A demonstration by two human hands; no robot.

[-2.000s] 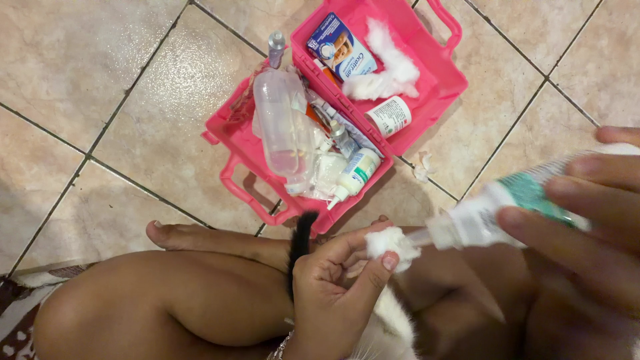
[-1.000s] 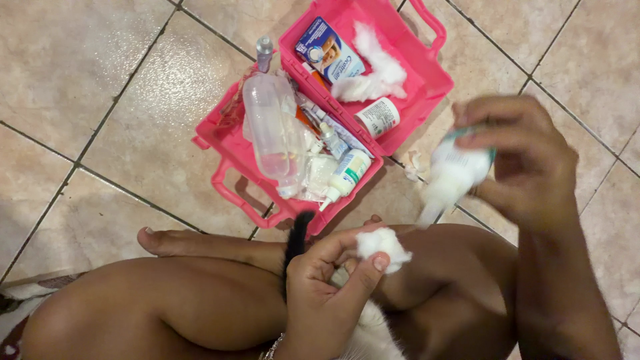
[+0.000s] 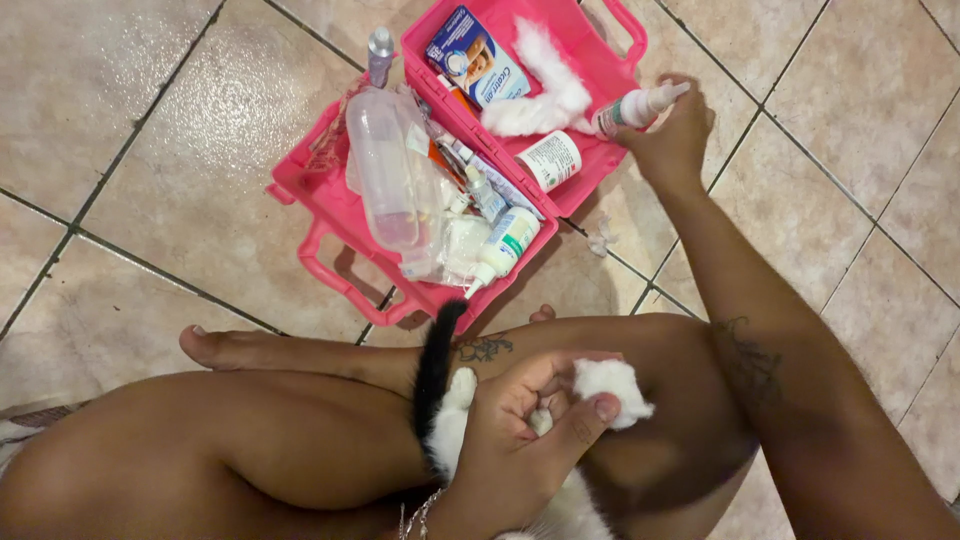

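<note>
Between the thumb and fingers of my left hand [image 3: 536, 435] is a piece of white cotton [image 3: 611, 386]. A black-and-white furry animal [image 3: 450, 427], its black tail raised, lies in my lap, with a white paw showing by that hand. My right hand [image 3: 675, 135] grips a white squeeze bottle with a nozzle [image 3: 641, 107] at the right side of the open pink plastic case [image 3: 585, 180]. Beside the bottle, a roll of cotton [image 3: 544, 82], a blue box [image 3: 480, 60] and a white labelled container [image 3: 551, 160] lie in the case's upper half.
The case's lower half holds a clear plastic bottle [image 3: 386, 169], a metal-coloured tube [image 3: 487, 195], another white nozzle bottle [image 3: 506, 244] and plastic packets. Crossed bare legs [image 3: 300, 420] lie below. A small scrap [image 3: 601, 238] rests on the tiled floor [image 3: 810, 172].
My right hand has carried the squeeze bottle from near the cotton piece up to the case's right side. My left hand still holds the cotton.
</note>
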